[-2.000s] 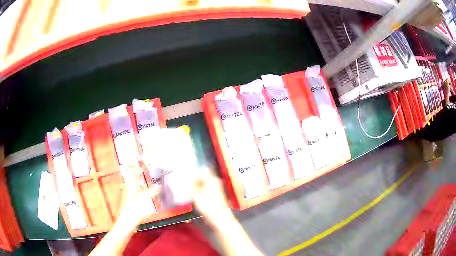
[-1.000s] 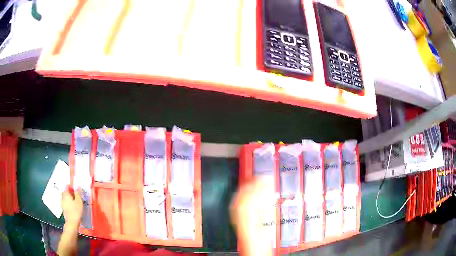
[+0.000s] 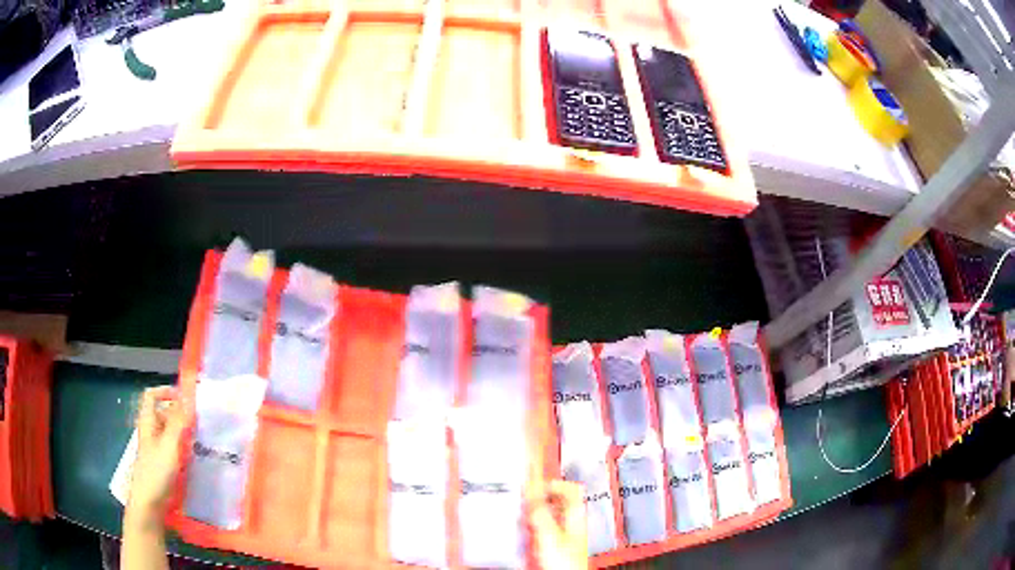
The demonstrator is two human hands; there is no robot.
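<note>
My left hand (image 3: 158, 443) grips the left edge of an orange-red phone tray (image 3: 292, 463). My right hand (image 3: 558, 519) is at the same tray's right edge, near its lower corner, with the fingers on the rim. The tray looks raised off the bench and overlaps the left edge of a second tray (image 3: 782, 477). Bagged phones (image 3: 217, 454) fill several pockets of the held tray; its middle pocket at the top and two pockets at the bottom are empty. The second tray is filled with bagged phones (image 3: 673, 384), some with yellow spots at the top.
A larger orange tray (image 3: 467, 165) on the white shelf (image 3: 818, 167) holds two keypad phones (image 3: 590, 95). Tape rolls (image 3: 879, 108) lie at the upper right. A printed carton (image 3: 879, 334), a white cable and stacked trays (image 3: 924, 423) are at the right; more stacked trays (image 3: 27, 429) stand far left.
Both hands now hold the left tray at its sides; it has come up and closer, towards the right tray. My right hand has left the right tray's bagged phones. The camera view has shifted.
</note>
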